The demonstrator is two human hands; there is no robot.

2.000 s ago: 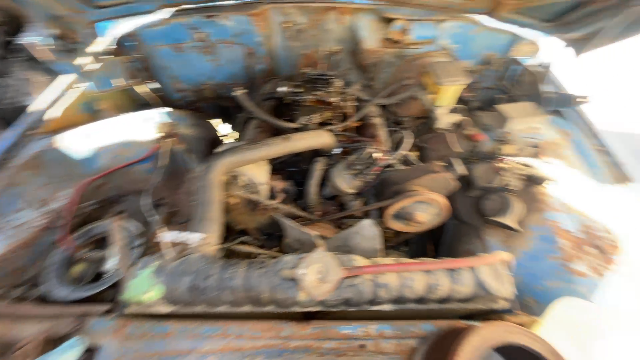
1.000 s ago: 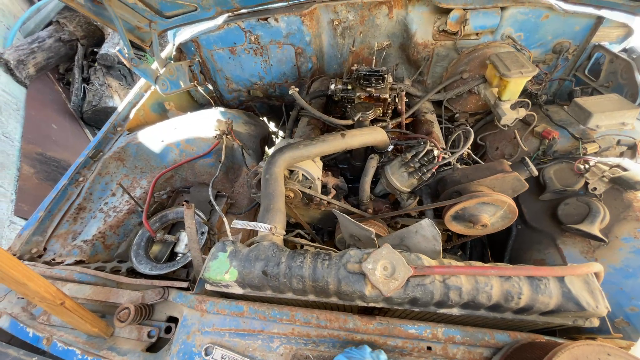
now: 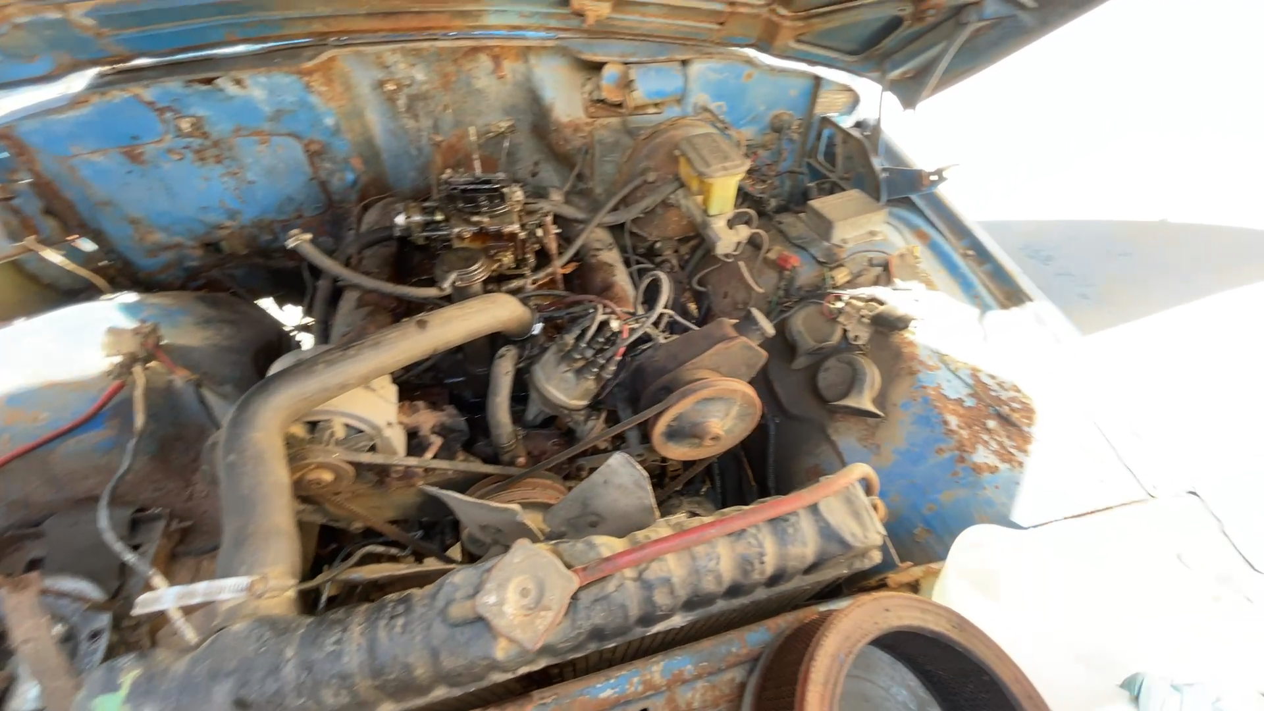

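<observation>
Neither of my hands shows in the head view. Before me lies a vehicle's engine bay. A black radiator (image 3: pixel 395 642) with a metal cap (image 3: pixel 526 592) and a red hose (image 3: pixel 721 526) crosses the front. From it a thick upper radiator hose (image 3: pixel 259 444) bends up to the engine. The carburetor (image 3: pixel 484 217) sits exposed on top, and right of centre are the distributor cap with its wires (image 3: pixel 576 368) and a rusty pulley (image 3: pixel 706 418). A round air filter (image 3: pixel 899 662) rests at the front edge, partly cut off by the frame.
The rusty hood (image 3: pixel 632 35) stands raised above. At the back right are a brake fluid reservoir (image 3: pixel 713 178) and a grey box (image 3: pixel 846 217). Two horns (image 3: pixel 849 383) sit by the right inner fender (image 3: pixel 948 444). A pale, overexposed surface (image 3: pixel 1106 583) lies at the right.
The view has swung right. A blue thing at the bottom edge one second ago has left that place, and more of the round air filter shows.
</observation>
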